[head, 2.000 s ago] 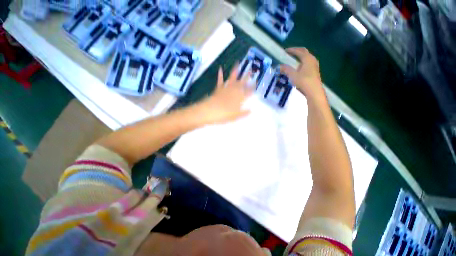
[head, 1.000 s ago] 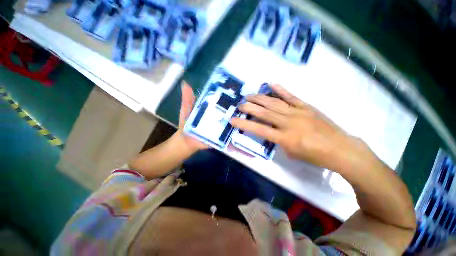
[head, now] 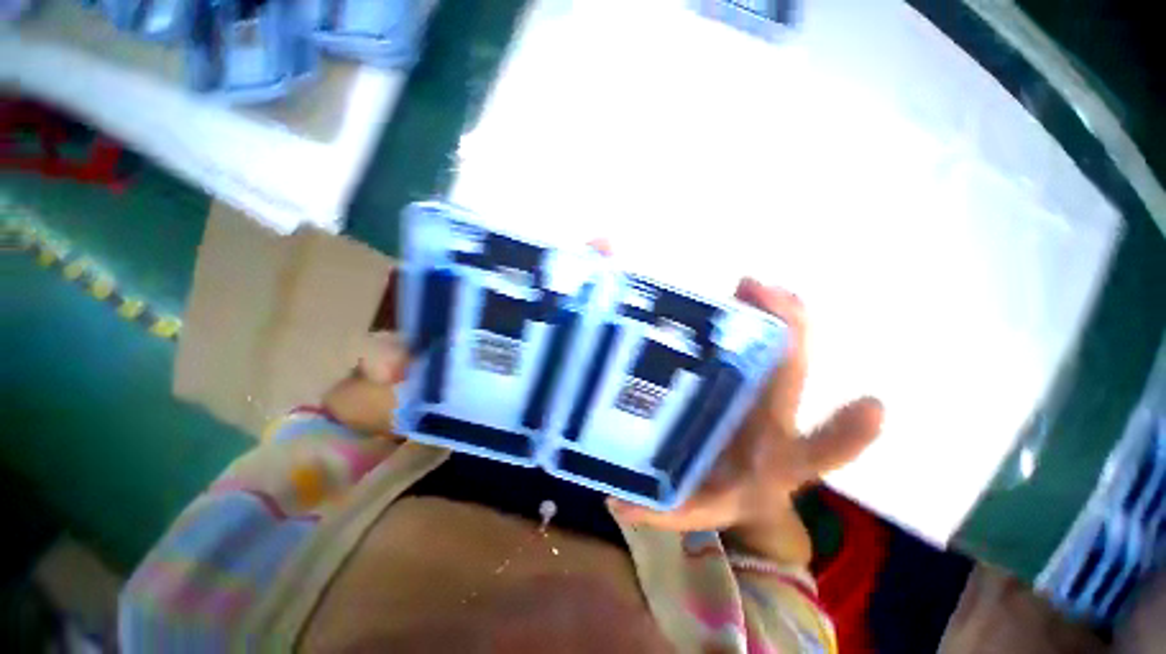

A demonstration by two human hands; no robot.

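Two light-blue plastic housings are held side by side near my body, open sides up. The left housing [head: 492,345] and the right housing [head: 646,396] touch along their long edges. Each shows black strips along its inner walls, a black patch and a small grey dotted patch. My left hand [head: 384,371] is at the left housing's outer edge, mostly hidden behind it. My right hand [head: 767,428] holds the right housing from its outer side and below, thumb or finger sticking out to the right.
A white sheet [head: 818,192] lies on the dark green bench. Part of another housing [head: 757,10] shows at the top edge. Loose housings [head: 249,45] lie on cardboard at upper left. A filled tray stack [head: 1119,524] is at right. A cardboard box [head: 288,319] stands below left.
The two housings are lifted off the white sheet and drawn closer to my body. My right hand has moved from on top of them to the right one's outer side. The view has shifted.
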